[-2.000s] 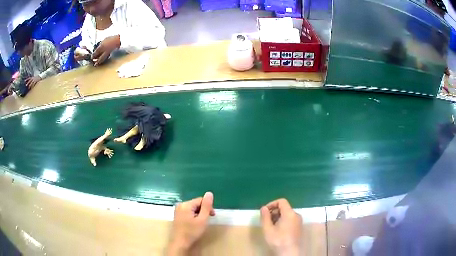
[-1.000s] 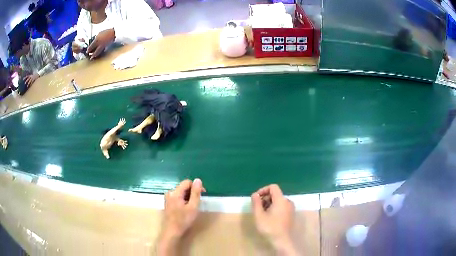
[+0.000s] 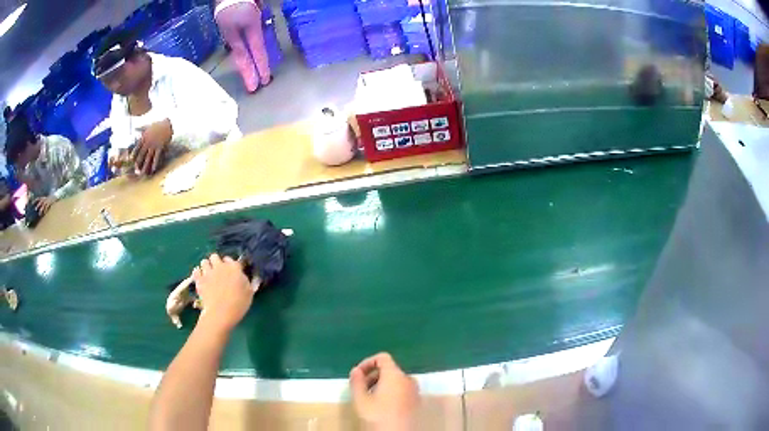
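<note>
A figure with a black ragged mass (image 3: 268,246) lies on the green conveyor belt (image 3: 438,261), left of centre. My left hand (image 3: 224,290) is over its pale legs, with the fingers bent down and covering them; whether they grip is hidden. A barer pale figure (image 3: 175,305) lies just left of that hand, partly behind the fingers. My right hand (image 3: 385,391) is at the belt's near edge, fingers curled in, with nothing visible in it.
Two white bottles (image 3: 601,376) (image 3: 529,423) are at the near right, beside a grey metal panel (image 3: 704,311). Across the belt are a red box (image 3: 409,130), a pinkish-white container (image 3: 335,139) and two seated people. Another person stands behind, near blue crates (image 3: 325,34).
My left hand has moved from the near edge forward and left, onto the black-massed figure. My right hand stays near the edge, curled. The view has shifted, showing more of the far background and grey panel.
</note>
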